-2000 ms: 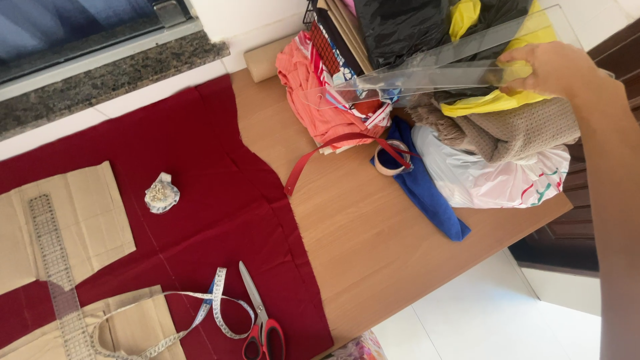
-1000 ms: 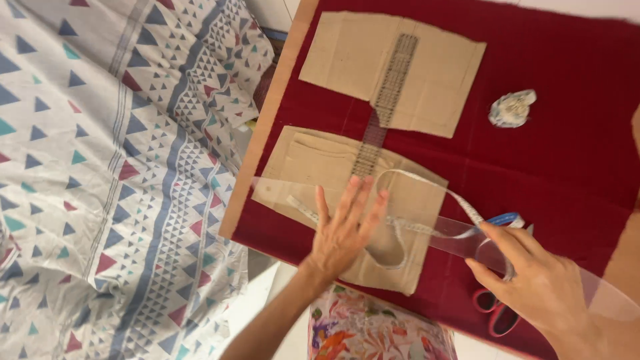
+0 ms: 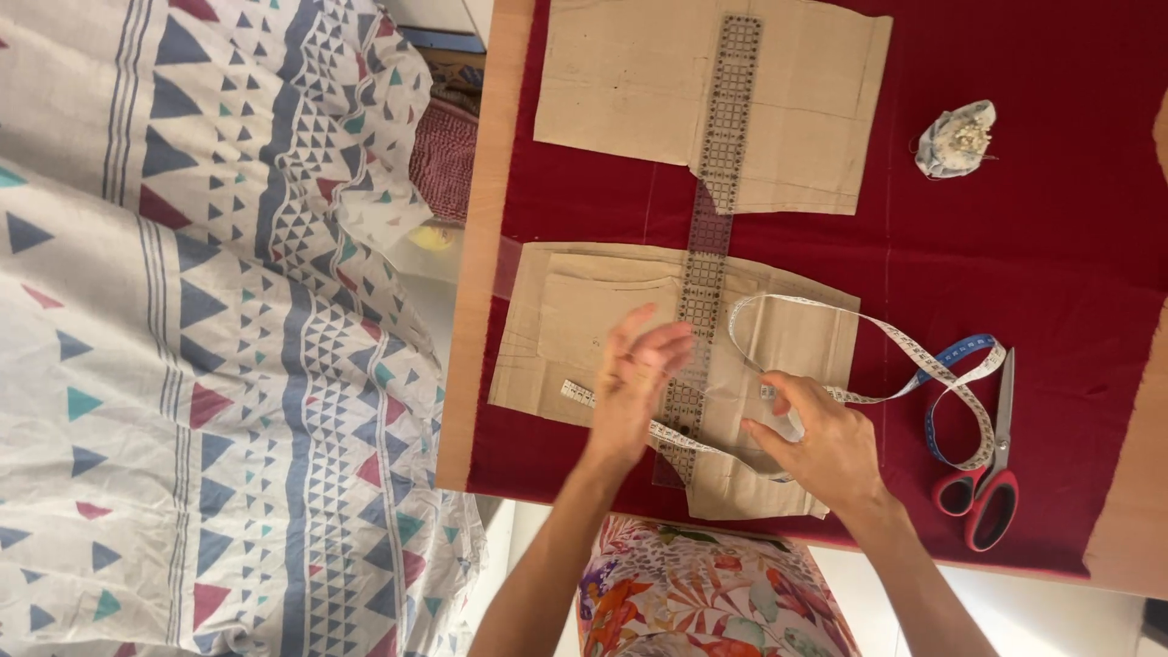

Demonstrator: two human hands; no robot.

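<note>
My left hand (image 3: 639, 379), blurred, hovers with fingers apart over the lower beige paper pattern piece (image 3: 602, 319). My right hand (image 3: 817, 438) is beside it, thumb and fingers apart, close to a white and blue tape measure (image 3: 899, 342). Part of the tape is hidden behind both hands. A clear gridded ruler (image 3: 727, 109) lies across both paper pieces, the upper one (image 3: 630, 82) included. Dark red fabric (image 3: 1022, 255) is spread beneath. Red-handled scissors (image 3: 1002, 447) lie right of my right hand. A clear plastic edge (image 3: 508, 269) shows at the left; its full outline cannot be made out.
A pincushion with pins (image 3: 963, 141) sits on the fabric at upper right. The wooden table's edge (image 3: 484, 246) runs down the left side, with patterned cloth (image 3: 228, 319) beyond it. Floral fabric (image 3: 712, 593) is below the near edge.
The view has swung from the bag pile to the paper pieces. The large clear ruler, held up two seconds ago, was under both hands one second ago. My left hand has since lifted and moved right.
</note>
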